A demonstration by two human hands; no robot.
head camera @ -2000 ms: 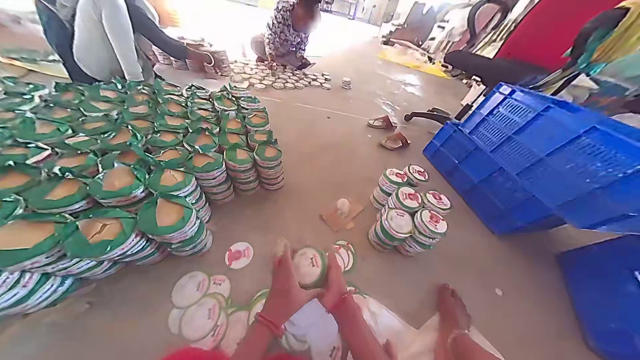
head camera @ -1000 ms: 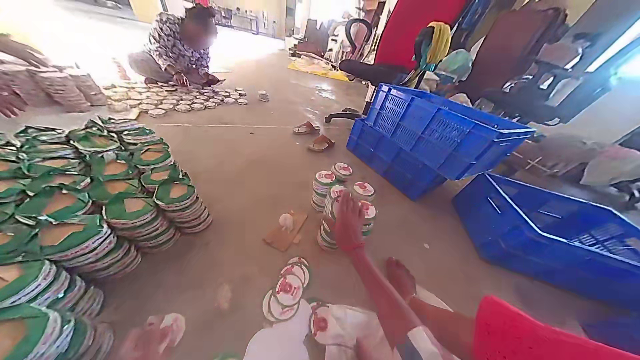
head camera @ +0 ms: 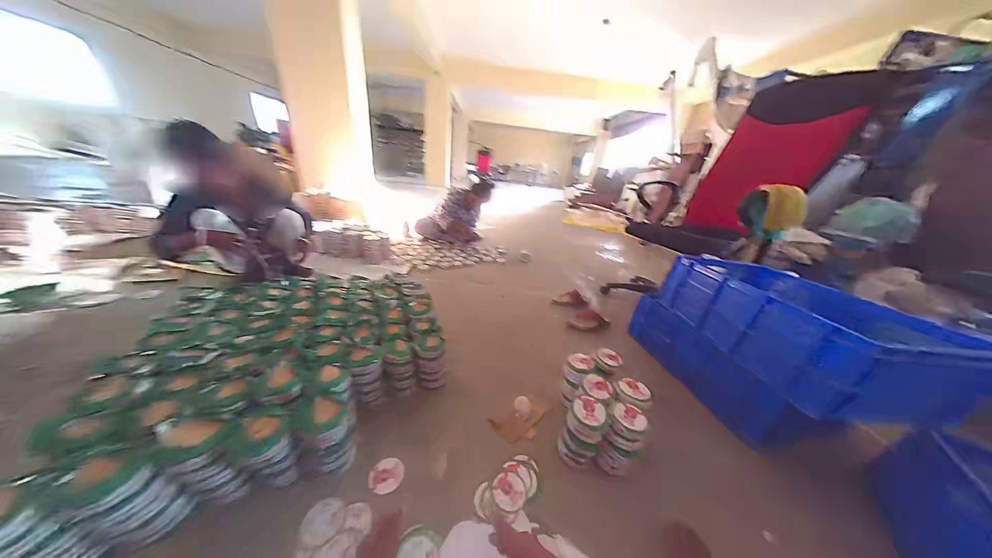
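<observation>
At the bottom edge, my left hand (head camera: 381,536) shows only in part, between a cluster of pale round discs (head camera: 333,523) and a green-rimmed disc (head camera: 419,542). My right hand (head camera: 521,539), also cut off and blurred, is just below a small heap of printed round discs (head camera: 509,491). Whether either hand holds anything cannot be seen. A single printed disc (head camera: 386,475) lies on the floor left of the heap. Several short stacks of printed discs (head camera: 589,412) stand to the right, beside a brown piece of card (head camera: 518,422) with a small pale lump on it.
Many green-topped disc stacks (head camera: 263,428) fill the left floor. Blue plastic crates (head camera: 775,349) stand at right, another blue crate (head camera: 938,488) nearer. Sandals (head camera: 587,320) lie ahead. One person (head camera: 232,209) crouches at left; another person (head camera: 457,213) sits farther back near spread discs (head camera: 446,254).
My right hand has left the printed stacks, where it rested one second ago, and is now low near the heap. The view has swung up and left.
</observation>
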